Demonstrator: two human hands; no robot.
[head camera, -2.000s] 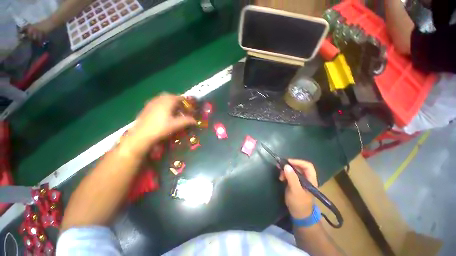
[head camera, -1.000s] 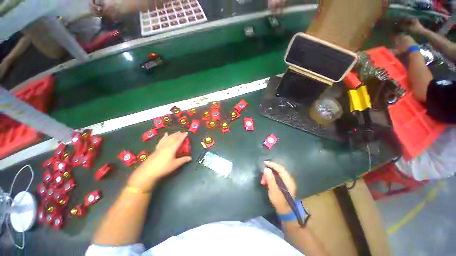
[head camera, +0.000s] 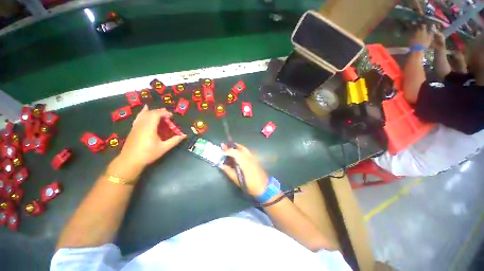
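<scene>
My left hand (head camera: 146, 138) holds a red module (head camera: 169, 128) between thumb and fingers, just left of the circuit board. The circuit board (head camera: 209, 151), green and white in a dark housing, lies on the bench. My right hand (head camera: 241, 166) holds the soldering iron (head camera: 240, 173) and its fingers are at the board's right end. The iron's tip is blurred and points away from me, above the board. A pale strip (head camera: 194, 129) lies by a red module with a gold centre (head camera: 199, 126). A pink-red piece with a white centre (head camera: 269, 128) lies to the right.
Many red modules (head camera: 16, 161) lie at left and along the white belt edge (head camera: 159, 80). A dark mat (head camera: 271, 90) holds a round tub (head camera: 323, 99), a framed panel (head camera: 328, 39) and a yellow-topped stand (head camera: 357, 91). A cardboard box (head camera: 331, 222) is at right. A person (head camera: 451, 95) sits beyond.
My right hand has moved left with the iron to the circuit board. My left hand has lifted slightly and holds a red module clearly between its fingers. The camera view has shifted.
</scene>
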